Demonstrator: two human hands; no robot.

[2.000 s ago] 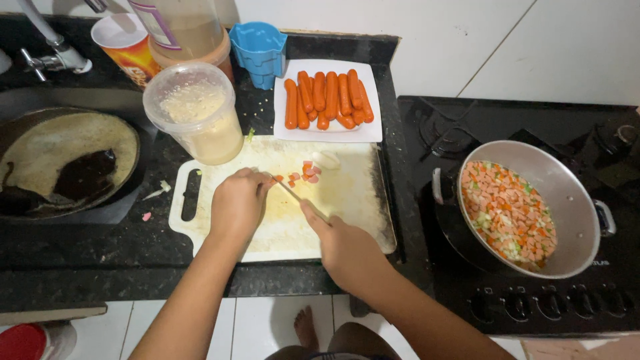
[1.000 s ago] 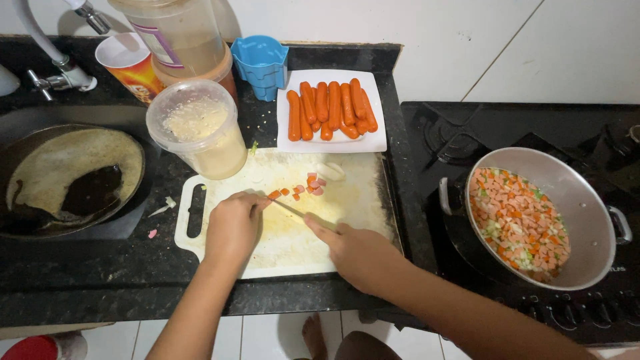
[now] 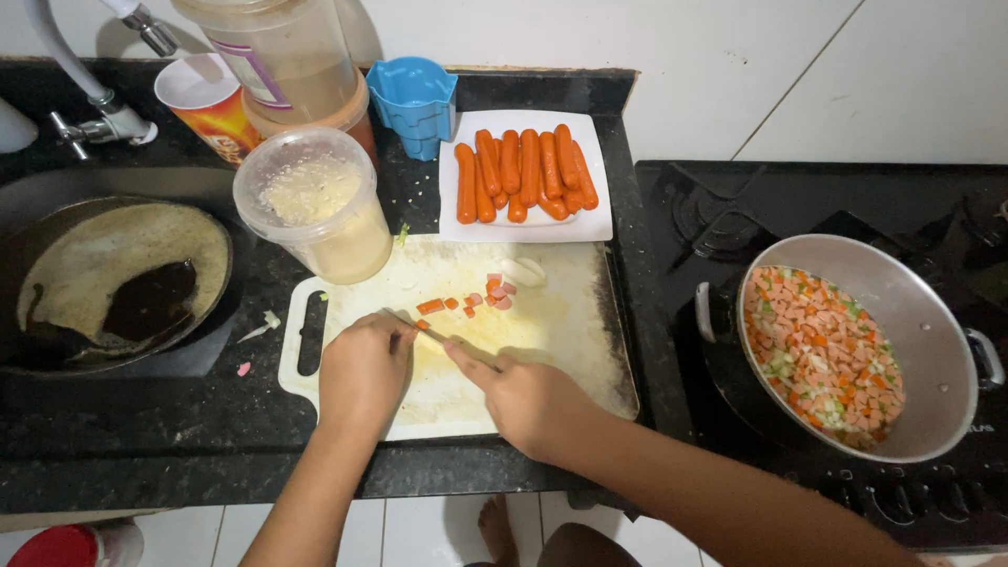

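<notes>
A white plastic cutting board with a handle hole and dark stains along its right side lies on the counter. My right hand grips a knife, its index finger along the back of the blade. At the blade's tip my left hand pinches a small piece of sausage, mostly hidden by the fingers. Cut sausage pieces are scattered above the blade, beside a peeled garlic clove or onion piece. Behind the board, whole sausages are piled on a white square plate.
On the right, a metal pot of chopped sausage and vegetables stands on a black cooktop. A tub touches the board's upper left. Behind are a blue cup, a tall container and a paper cup. A pan sits left.
The whole scene has shifted slightly in view. Both hands remain at the board, the right on the knife and the left by its tip; the cut pieces lie slightly differently from two seconds ago.
</notes>
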